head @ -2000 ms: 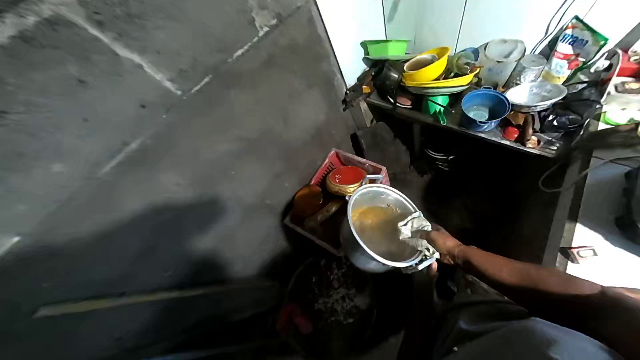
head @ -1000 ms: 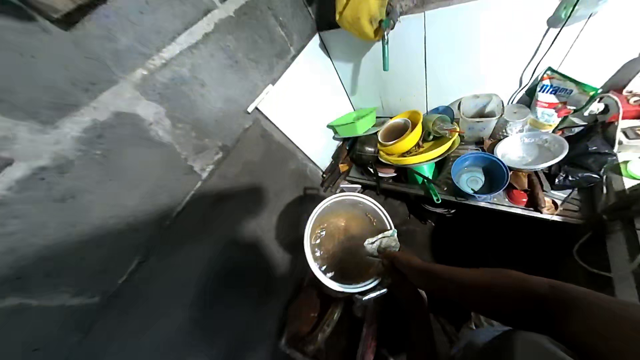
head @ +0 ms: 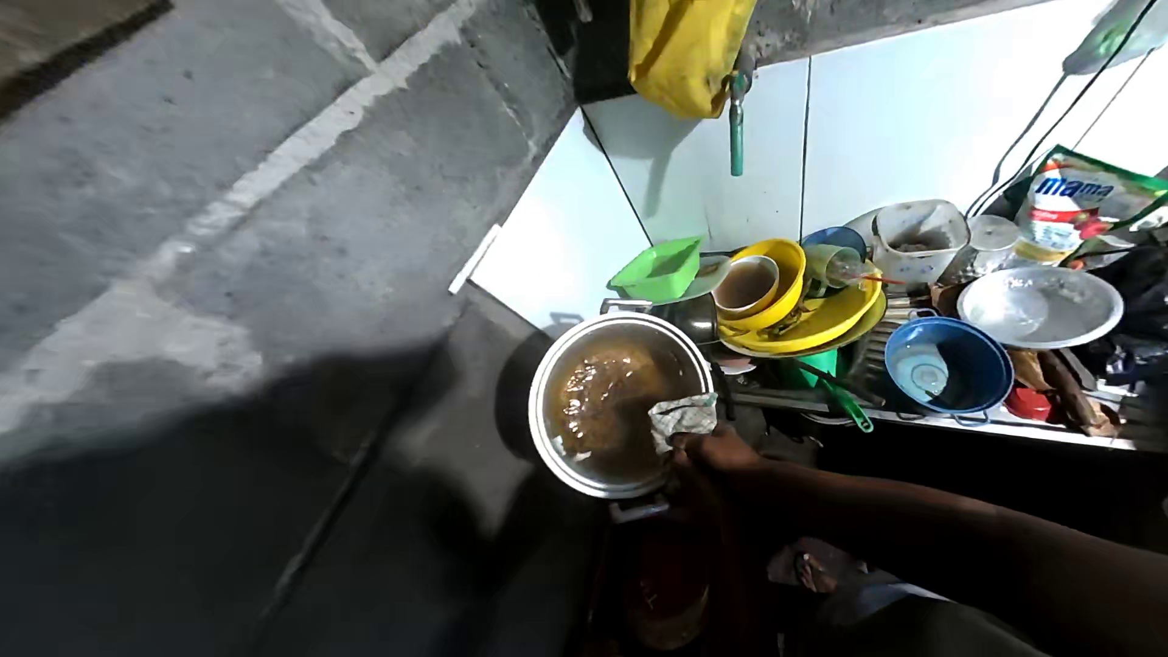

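Observation:
A round metal pot of brown, shiny liquid is at the middle, tilted a little, with one loop handle at its far side and another at its near side. My right hand comes in from the right and pinches a pale, printed cloth or paper at the pot's right rim. The cloth overlaps the rim and part of the liquid. Below the pot, a dark shape that may be my left arm runs down in deep shadow; its hand and fingers cannot be made out.
A rack at right bears yellow dishes, a green plastic tray, a blue pot and a metal basin. A green-handled utensil juts over its edge. A red container sits low in shadow. A tap is above.
The pot and my right hand have moved from over the red basket toward the wall corner and the dish rack. The view has shifted, bringing the tap and yellow bag in.

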